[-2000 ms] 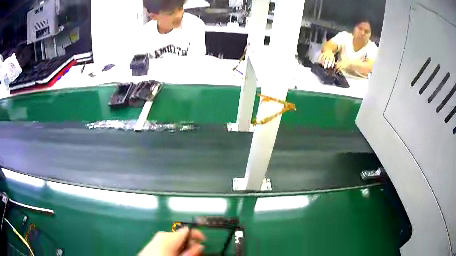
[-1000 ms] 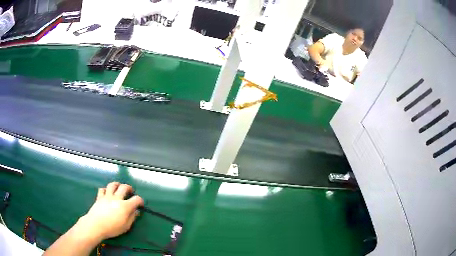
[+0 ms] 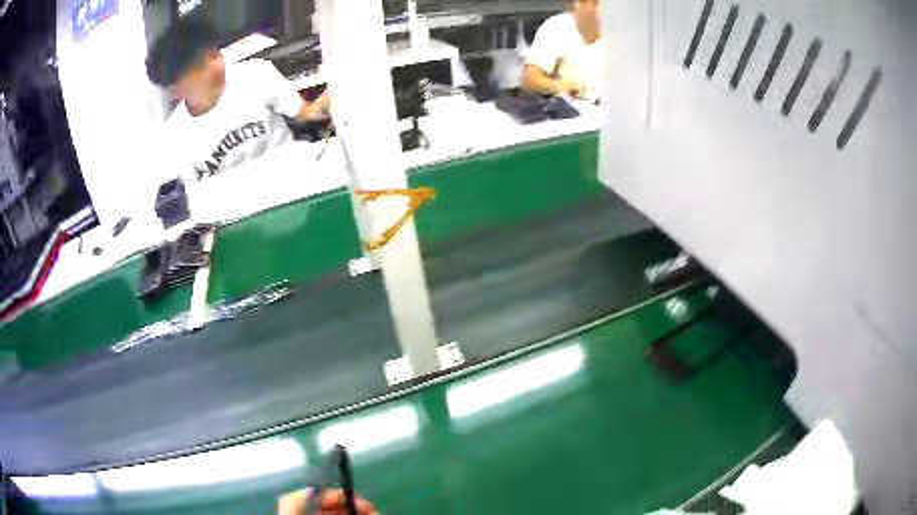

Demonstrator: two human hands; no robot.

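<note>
One hand (image 3: 327, 503), apparently my left hand, shows only by its fingertips at the bottom edge, blurred and cut off. It is closed on a thin dark part (image 3: 346, 478) that stands up from the fingers; it may be a phone frame seen edge-on. The rest of the part is hidden or out of the picture. A dark open phone frame (image 3: 672, 360) lies on the green bench at the right, beside the grey cabinet and blurred. My right hand is not in view.
The grey slotted cabinet (image 3: 744, 191) fills the right. A crumpled white sheet (image 3: 804, 473) is at the lower right. A white post (image 3: 402, 292) with an orange band stands by the dark belt (image 3: 282, 352). Black stacked parts (image 3: 176, 262) lie across the belt. Two people sit opposite.
The view has swung right and tilted. The hand has left the frames on the bench and now holds a thin dark part at the bottom edge. A frame by the cabinet has come into view.
</note>
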